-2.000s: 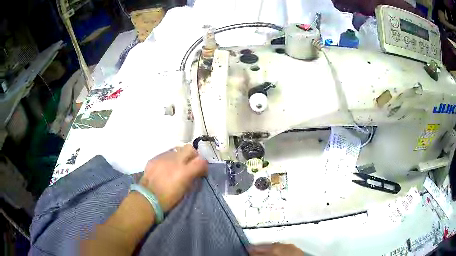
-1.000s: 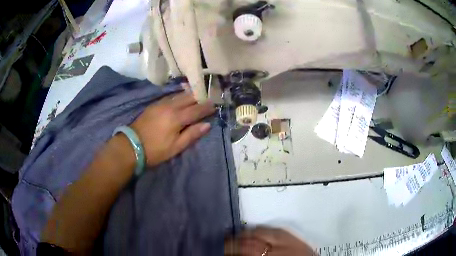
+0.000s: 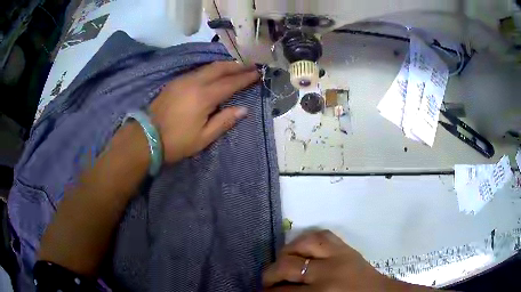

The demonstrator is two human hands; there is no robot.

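Note:
The blue-grey garment piece (image 3: 194, 222) lies over the left side of the table, its straight seam edge running from the needle area down to the front. My left hand (image 3: 200, 108), with a pale green bangle, lies flat on the cloth, fingertips beside the presser foot area. My right hand (image 3: 314, 262), with a ring, holds the seam edge at the bottom with its fingers closed; its fingertips are partly hidden. The presser foot and needle (image 3: 260, 65) are small and blurred at the top of the seam.
The sewing machine head spans the top. A cream ribbed dial (image 3: 304, 74) is right of the needle. Spare label strips (image 3: 420, 91) hang at the right, with black thread snips (image 3: 468, 134) beside them. More white labels (image 3: 483, 185) lie near the printed ruler scale (image 3: 440, 262).
The view has moved down and closer to the needle area. My left hand has moved from the cloth's upper edge to flat on the cloth. My right hand shows more fully, at the seam edge.

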